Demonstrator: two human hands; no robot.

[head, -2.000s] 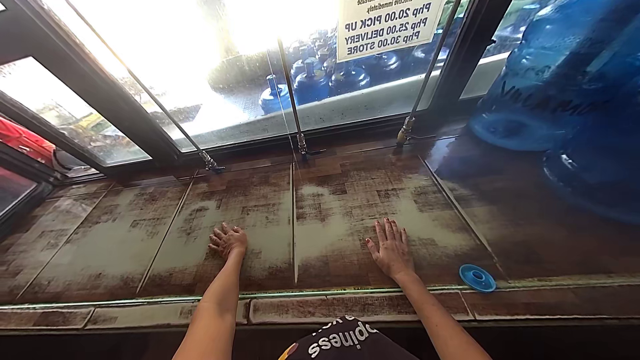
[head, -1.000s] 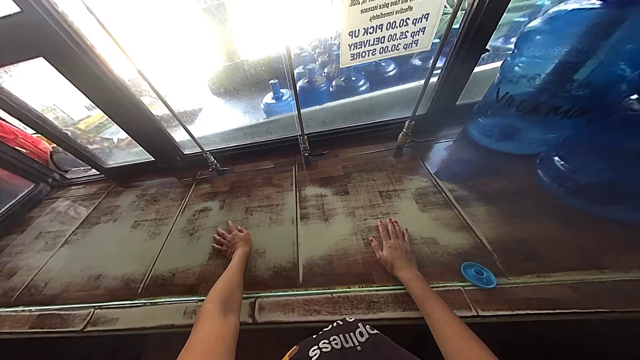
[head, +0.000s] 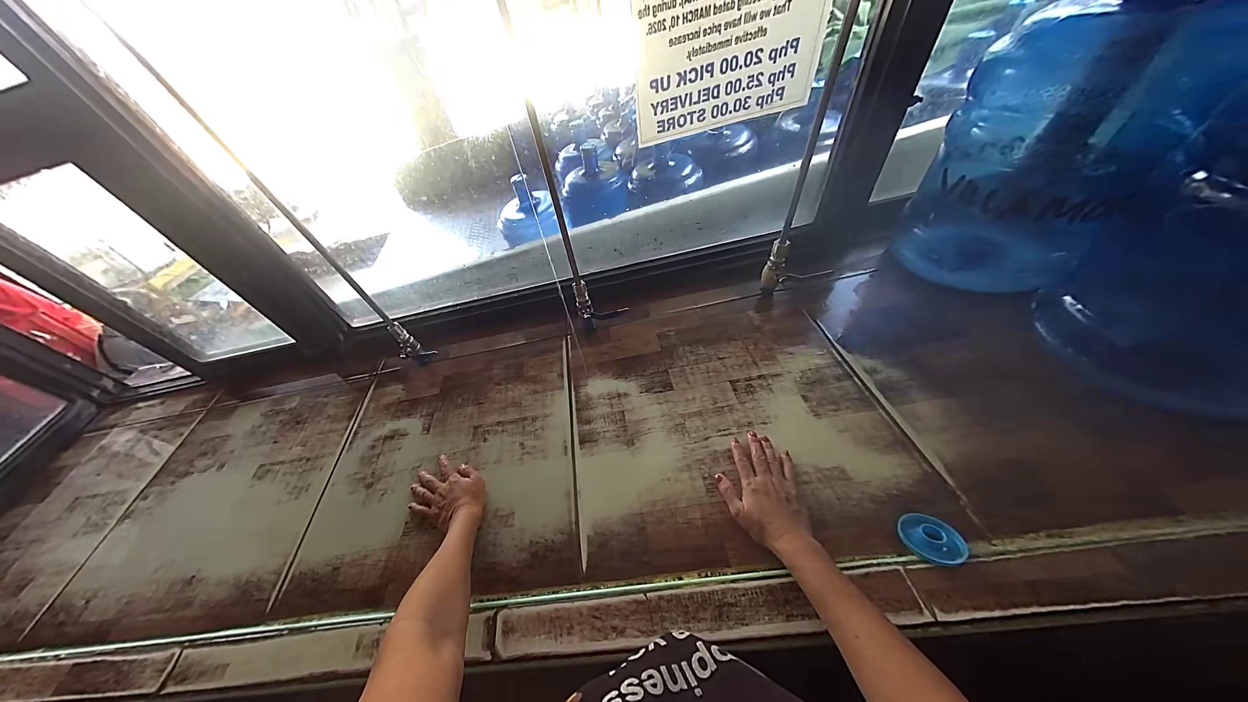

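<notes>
My left hand (head: pixel 450 495) rests palm down on the worn tiled counter (head: pixel 643 468), left of a grout line, fingers spread and holding nothing. On the neighbouring tile to the right, my right hand (head: pixel 765 495) lies flat as well, its fingers apart and nothing in it. A round blue plastic cap (head: pixel 933 539) sits near the counter's front edge, to the right of my right wrist and apart from it.
Large blue water jugs (head: pixel 1014 156) stand at the right, one bearing handwriting. Metal rods with valve fittings (head: pixel 775 265) rise along the window. A printed price notice (head: pixel 731 68) hangs on the glass. Outside are several blue water jugs (head: pixel 595 185).
</notes>
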